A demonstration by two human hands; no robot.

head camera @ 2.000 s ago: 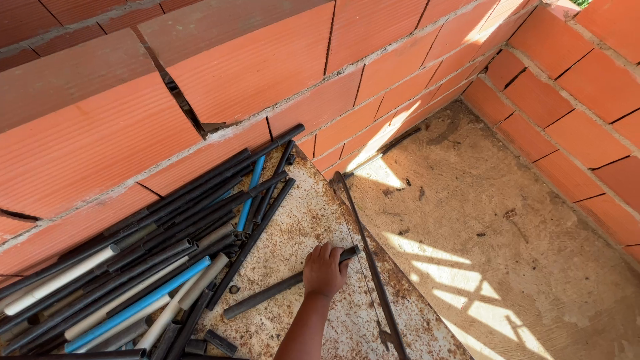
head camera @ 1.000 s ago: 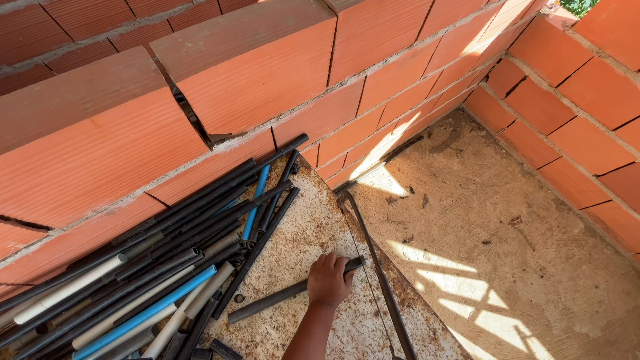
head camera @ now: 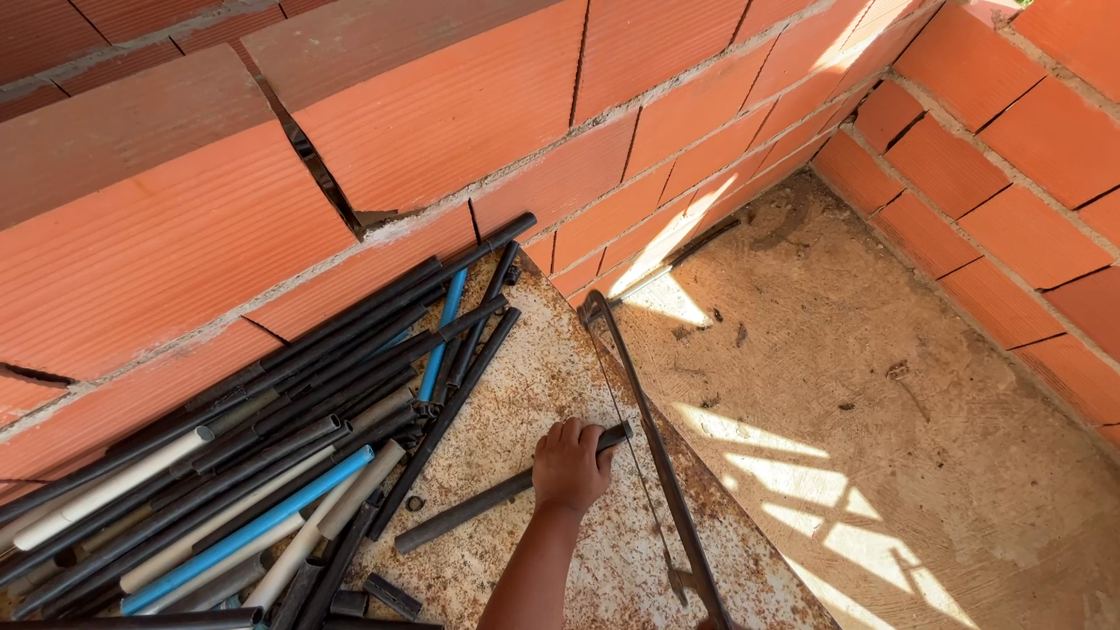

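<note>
My left hand [head camera: 570,464] grips a short black plastic pipe [head camera: 472,510] from above and presses it on a rusty, speckled metal sheet [head camera: 525,385]. A hacksaw [head camera: 652,420] lies across the pipe near its right end, its thin blade at the pipe and its dark frame to the right. The lower end of the saw runs out at the bottom edge, where only a sliver of my right hand [head camera: 719,625] shows, at the saw's handle end; its fingers are hidden.
A pile of black, white, grey and blue pipes [head camera: 254,490] covers the sheet's left side. Short black offcuts [head camera: 392,597] lie near the bottom. Hollow-brick walls [head camera: 437,87] rise behind and right, above a lower concrete floor [head camera: 875,367].
The hacksaw has shifted along its length relative to the pipe. My left hand stays on the pipe. The view has turned slightly.
</note>
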